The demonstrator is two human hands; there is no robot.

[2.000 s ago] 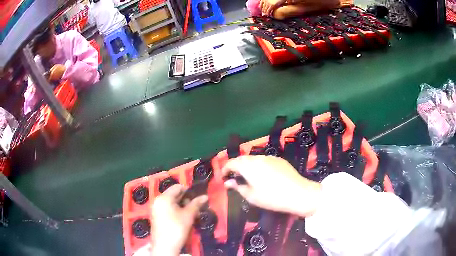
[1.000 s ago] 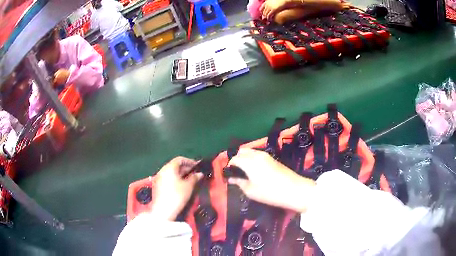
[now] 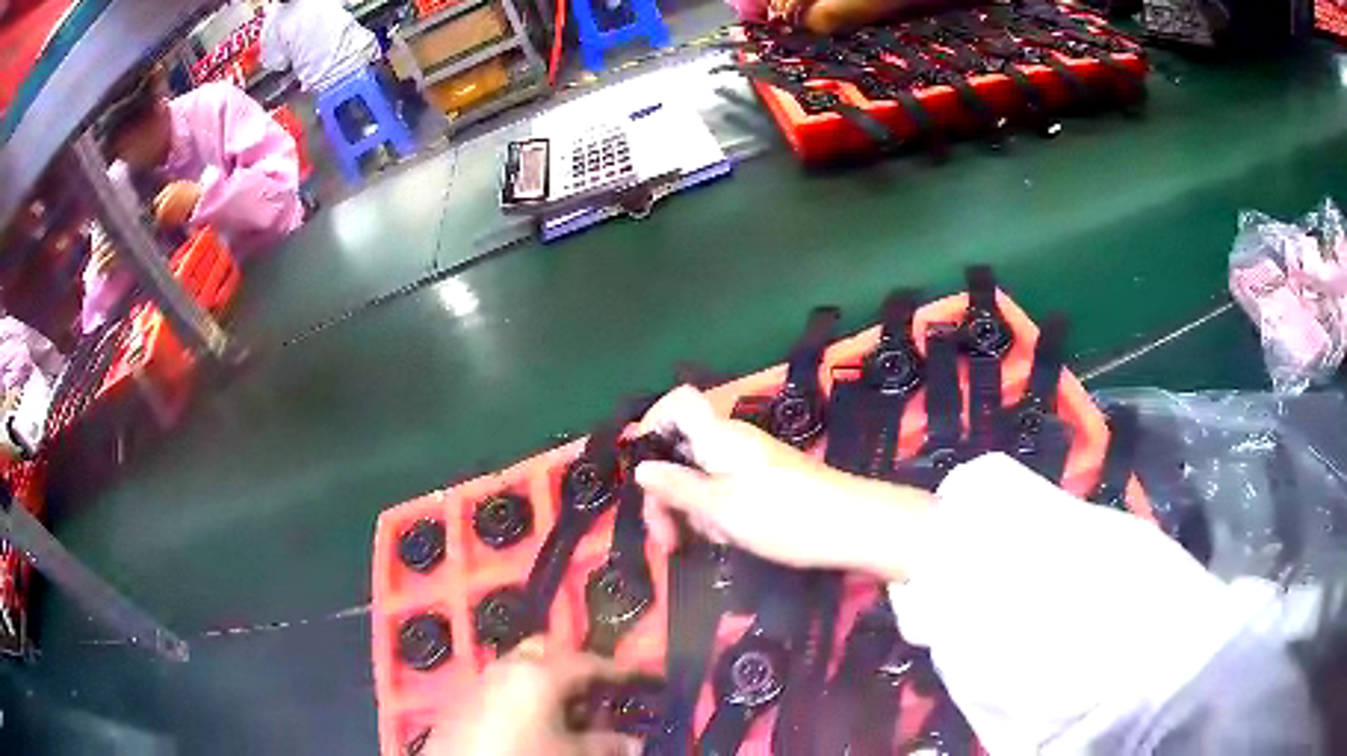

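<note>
An orange-red tray holds black watches in rows of pockets. Lone watch heads sit in the left pockets. Strapped watches lie across the middle and right. My right hand is over the upper middle of the tray, its thumb and fingers closed on a dark strap piece beside a strapped watch. My left hand is low over the tray's front, blurred and partly cut off by the bottom edge. Dark strap parts lie at its fingers; whether it holds them is unclear.
Beyond the tray are a calculator on a clipboard and another filled red tray with a person's arm behind it. A bag with pink contents and clear plastic lie right. A person in pink sits far left.
My left hand has moved down from the upper pockets to the tray's front. A strapped watch now shows in the upper pocket where it was. My right hand has shifted slightly left.
</note>
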